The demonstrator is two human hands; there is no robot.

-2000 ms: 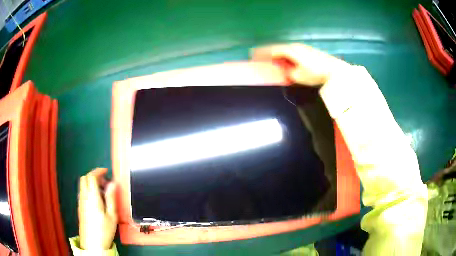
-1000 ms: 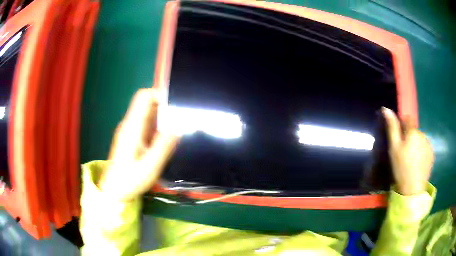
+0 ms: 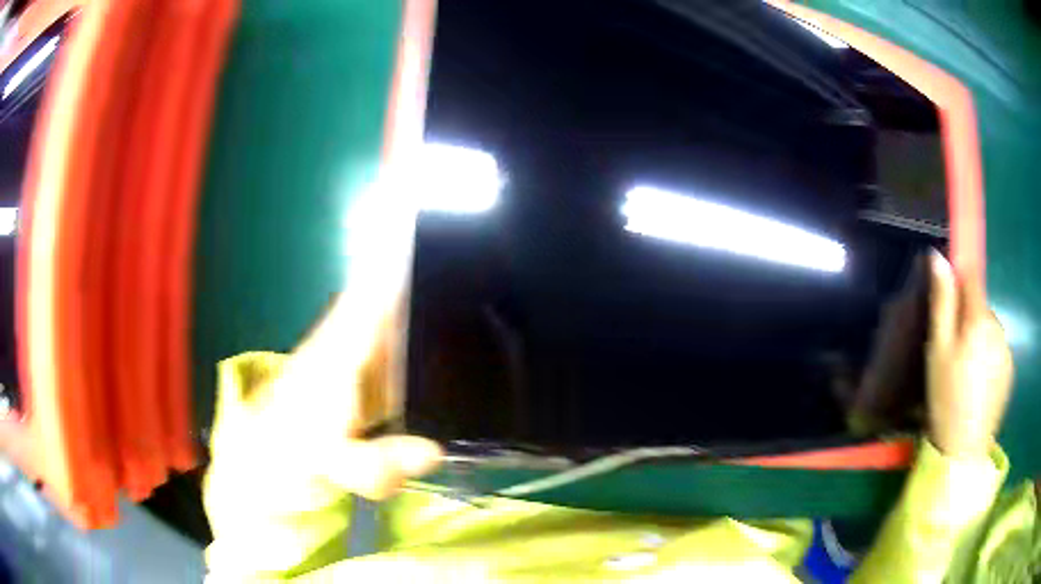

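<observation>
A glossy black laptop screen (image 3: 639, 331) with two bright light reflections fills the middle, above an orange foam tray (image 3: 965, 171). The tray's rim shows at the left, right and lower right. The screen's lower left edge hangs over green surface, so it looks raised and tilted. A pale cable (image 3: 594, 465) runs along its bottom edge. My left hand (image 3: 360, 388), blurred, holds the screen at its left edge, with the thumb by the lower left corner. My right hand (image 3: 968, 359) holds the right edge, with the thumb upward; its other fingers are hidden.
A stack of orange foam trays (image 3: 137, 251) stands at the left, with part of another black screen (image 3: 17, 148) at the picture's edge. The green bench surface (image 3: 285, 171) shows between stack and screen. A blue object (image 3: 828, 553) is low at the right.
Both hands have come to the screen's sides, the right one from the top edge. The screen has moved up and right in view, and its lower left part has come away from the tray.
</observation>
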